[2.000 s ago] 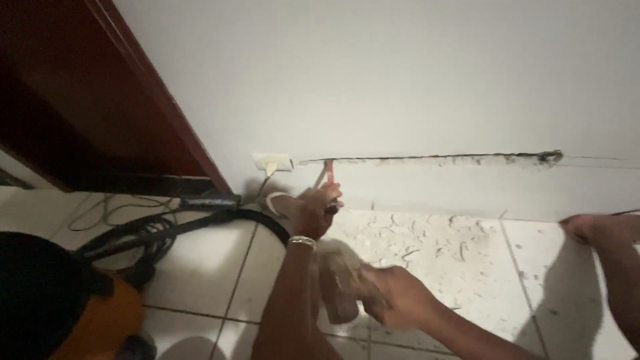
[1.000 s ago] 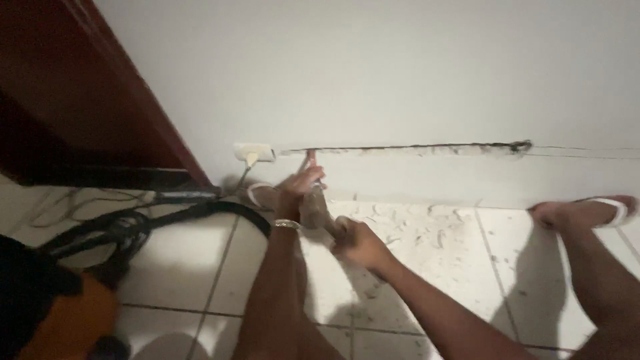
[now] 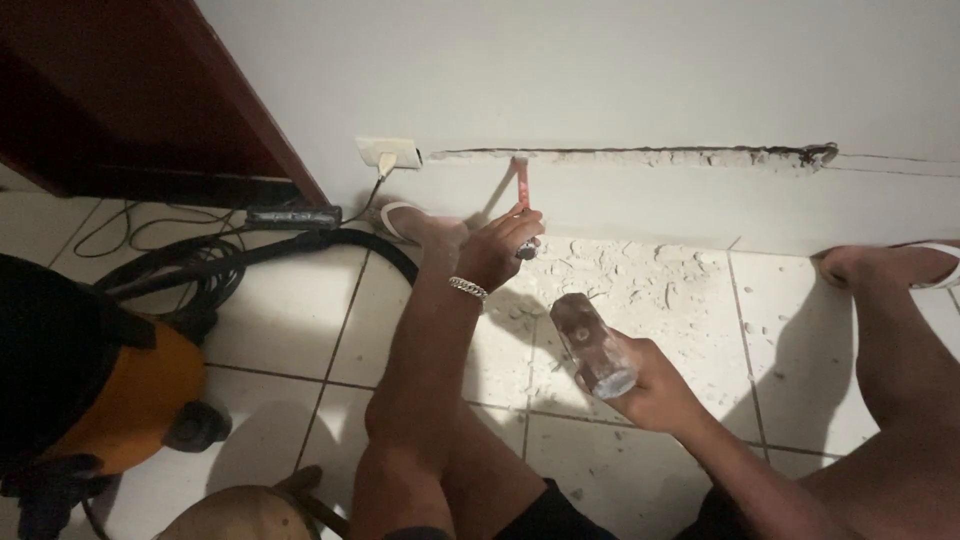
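My left hand (image 3: pixel 502 244) is closed around a red chisel (image 3: pixel 523 184), whose tip meets the lower edge of a long groove (image 3: pixel 637 152) cut in the white wall. The chisel's struck end shows below my fingers. Lower right, my right hand (image 3: pixel 649 382) grips a short-handled club hammer, its worn head (image 3: pixel 592 345) apart from the chisel; the handle is mostly hidden by my fingers. Left of the groove is a white wall socket (image 3: pixel 390 152) with a plug (image 3: pixel 386 163) in it. Plaster debris (image 3: pixel 622 277) lies on the floor tiles below the groove.
An orange and black vacuum cleaner (image 3: pixel 142 382) stands at the left, its black hose (image 3: pixel 300 244) curving toward my left foot (image 3: pixel 420 225). A dark red door frame (image 3: pixel 255 105) borders the wall. My right foot (image 3: pixel 862 266) is near the wall. A round wooden object (image 3: pixel 232 517) is at the bottom left.
The hammer was at the chisel's end one second ago; it has moved back, away from my left hand. My left hand still holds the chisel at the groove.
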